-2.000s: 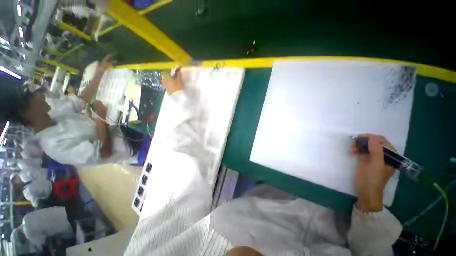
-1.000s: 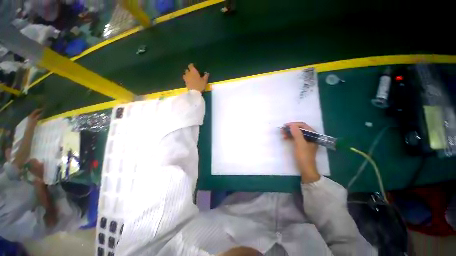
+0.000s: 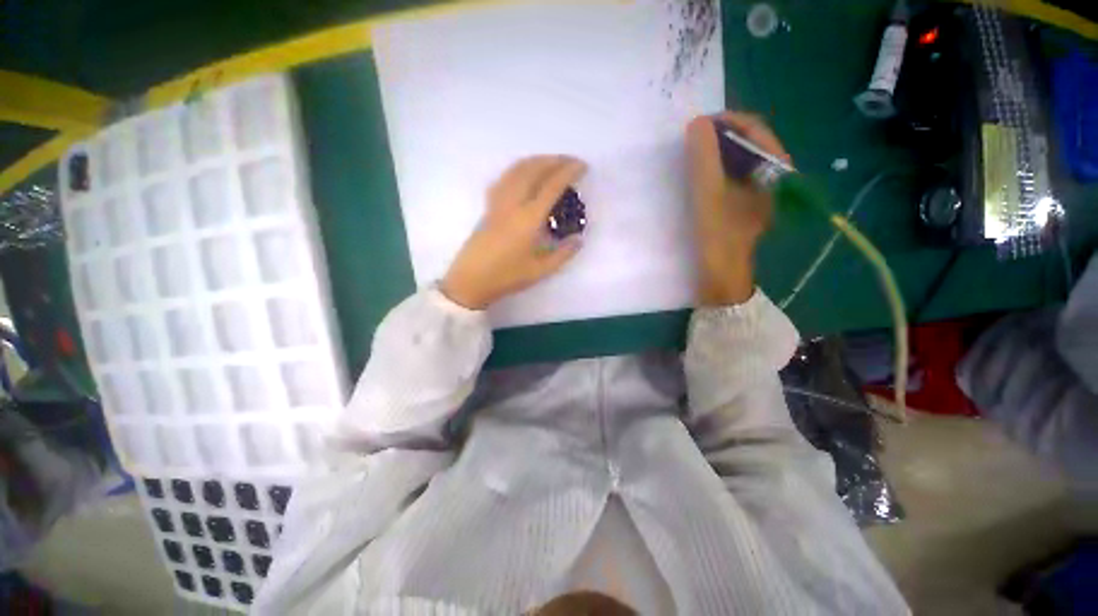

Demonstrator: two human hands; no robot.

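Observation:
My left hand (image 3: 515, 231) holds a small black housing (image 3: 567, 214) between thumb and fingers, over the white work paper (image 3: 458, 120). Small bright details show on the housing. My right hand (image 3: 733, 199) holds the dark dispensing syringe (image 3: 747, 154) near the paper's right side, apart from the housing. The needle tip cannot be made out. A green adapter (image 3: 800, 194) sits at the syringe's rear, and a yellowish-green air hose (image 3: 889, 283) curves down from it.
The white blister tray (image 3: 316, 259) at left has black housings in its near pockets and one at its far left corner. A black box (image 3: 933, 90), a white tube (image 3: 885, 63) and clear packaging (image 3: 1009, 132) lie at right. A shiny black bag (image 3: 843, 421) hangs below the bench edge.
The view has swung down and right. My left hand has come back from the conveyor edge to the paper and now holds a housing. My right hand has moved towards the paper's right edge, with the syringe.

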